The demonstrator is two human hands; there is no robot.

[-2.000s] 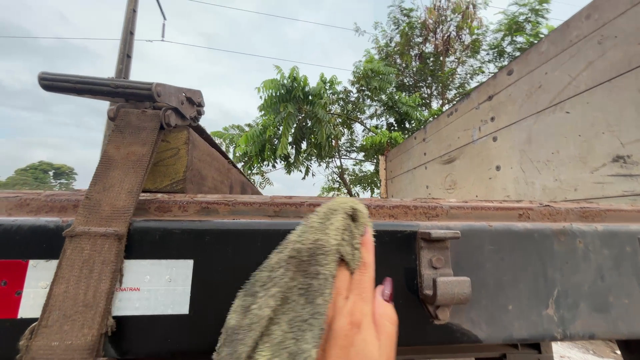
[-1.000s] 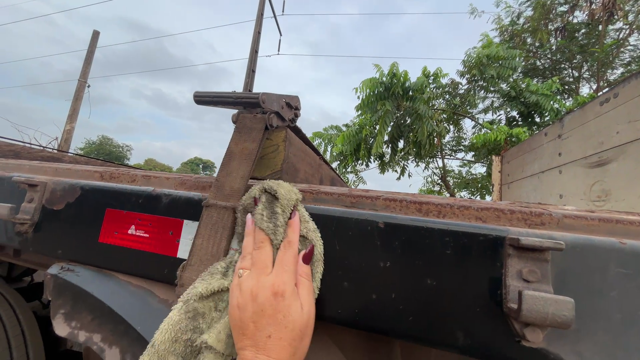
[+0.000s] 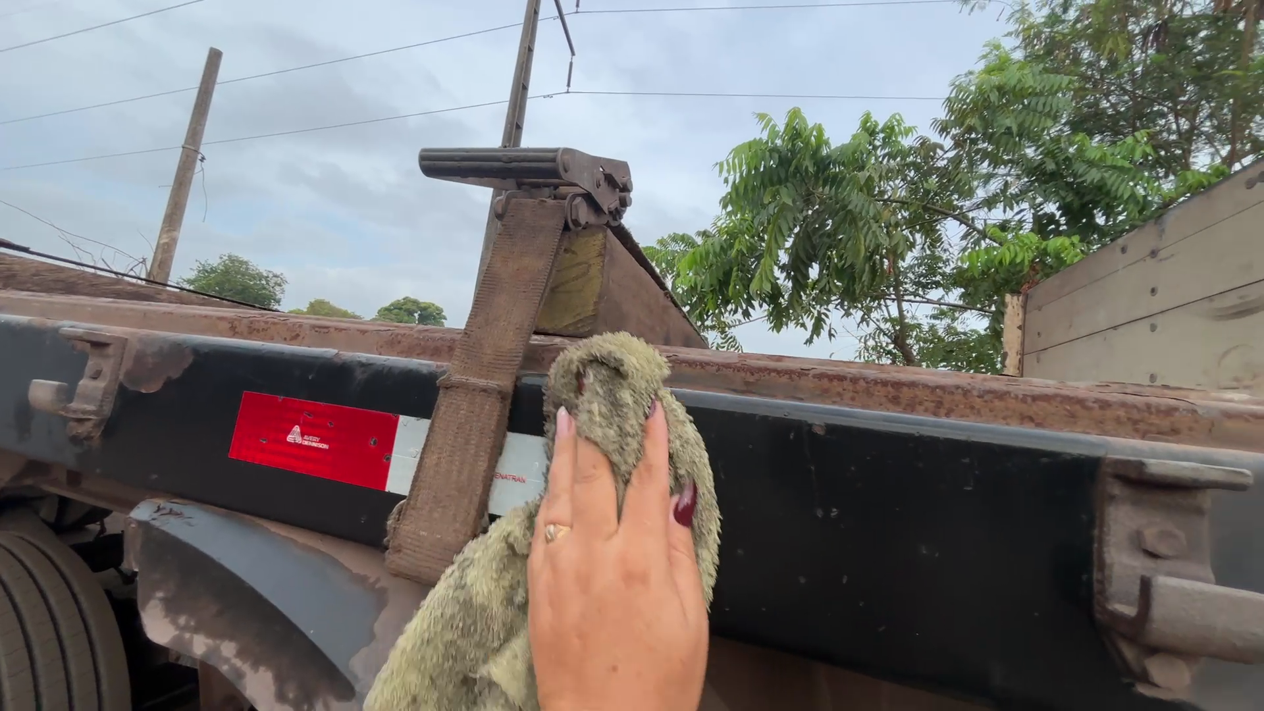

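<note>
My right hand (image 3: pixel 617 583), back toward me and fingers pointing up, presses a fuzzy greenish-grey cloth (image 3: pixel 449 642) against the black side rail (image 3: pixel 889 513) of a truck or trailer bed. The cloth bunches above and around the fingertips and hangs down to the left. Just left of the hand, a brown webbing strap (image 3: pixel 474 425) runs over the rail up to a metal ratchet buckle (image 3: pixel 543 178). A red and white reflective strip (image 3: pixel 311 439) lies on the rail, partly behind the strap and cloth. My left hand is not in view.
A metal bracket (image 3: pixel 1160 563) juts out at right, another (image 3: pixel 94 385) at far left. Below left are a fender (image 3: pixel 257 592) and a tyre (image 3: pixel 49 622). A wooden beam (image 3: pixel 622 286) and a side panel (image 3: pixel 1145 296) rise above the rusty edge (image 3: pixel 938 395).
The hand and cloth have moved left along the rail, from near the right bracket to beside the strap. The view has shifted, showing more of the left side.
</note>
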